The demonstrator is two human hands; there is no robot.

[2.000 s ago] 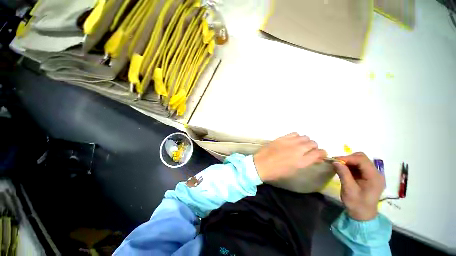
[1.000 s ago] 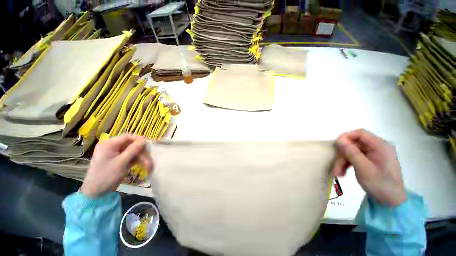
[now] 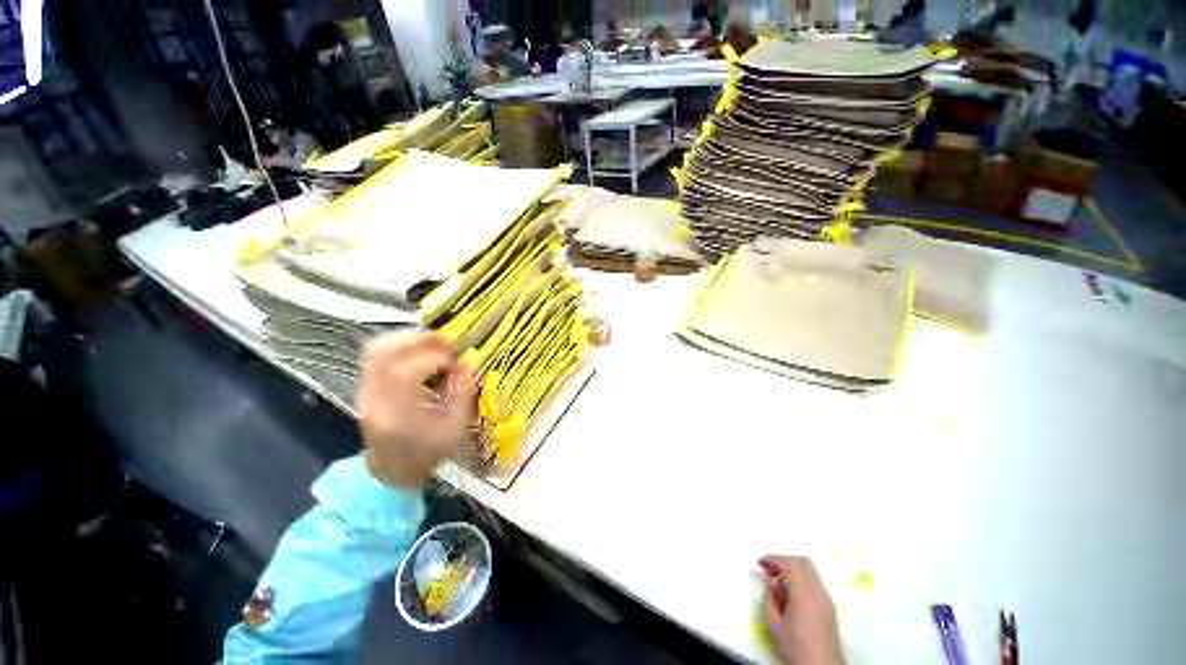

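Note:
My left hand (image 3: pixel 416 403) is raised in front of the left stack of taupe bag bodies (image 3: pixel 520 351) with yellow edge tape. Its fingers are curled and blurred; I cannot tell whether they touch the stack or hold anything. My right hand (image 3: pixel 796 611) is at the bottom edge, partly cut off, its thumb and fingertips close together over the white table. A bit of yellow shows beside it, but I cannot tell if it holds anything. Taupe bag bodies (image 3: pixel 800 312) lie flat further back, with yellow along their right edge.
Purple stick (image 3: pixel 949 634) and thread snips (image 3: pixel 1008 637) lie at the bottom right, cut off. Scrap tub (image 3: pixel 444 577) with yellow bits is below the table's front edge. A tall stack (image 3: pixel 806 143) stands at the back. A yellow scrap (image 3: pixel 864 579) lies right of my right hand.
The taupe bag body that both hands held stretched is out of them. The hands have moved apart, the right one lower. The view has swung up and left. The flat pile behind looks thicker.

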